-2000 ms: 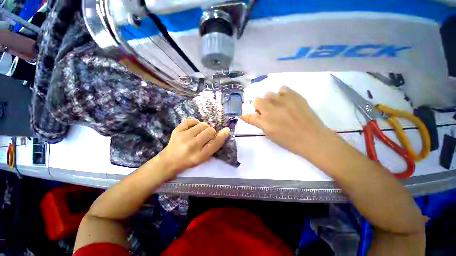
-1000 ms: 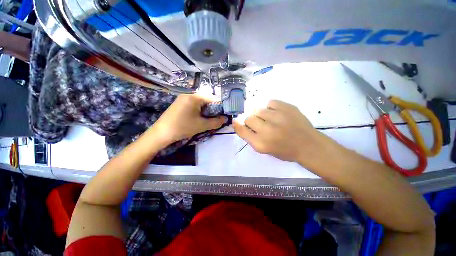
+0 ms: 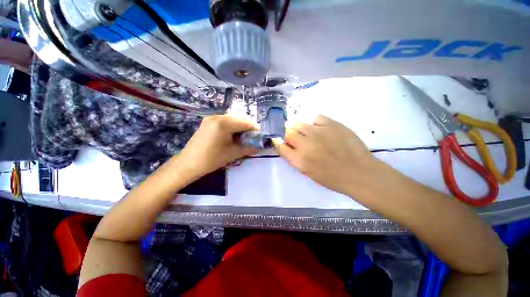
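Observation:
The fuzzy grey, black and white plaid garment lies left of the needle, with a flat dark lining piece at its near edge. My left hand grips a small folded edge of the garment between thumb and fingers, just in front of the presser foot area. My right hand is at the right of that edge, its fingertips pinched together close to it; whether they hold cloth is hidden. The grey-clear foot-side attachment stands between the hands. The presser foot and needle are partly hidden.
The white JACK sewing machine spans the top, with a round grey knob. Scissors with red and yellow handles lie at the right on the white table. A marked tape strip runs along the front edge. A red box is below left.
Since two seconds ago, the garment corner in front of the foot has been folded up into my left fingers. In the last second my hands have barely moved; a thin dark thread below my right hand is gone.

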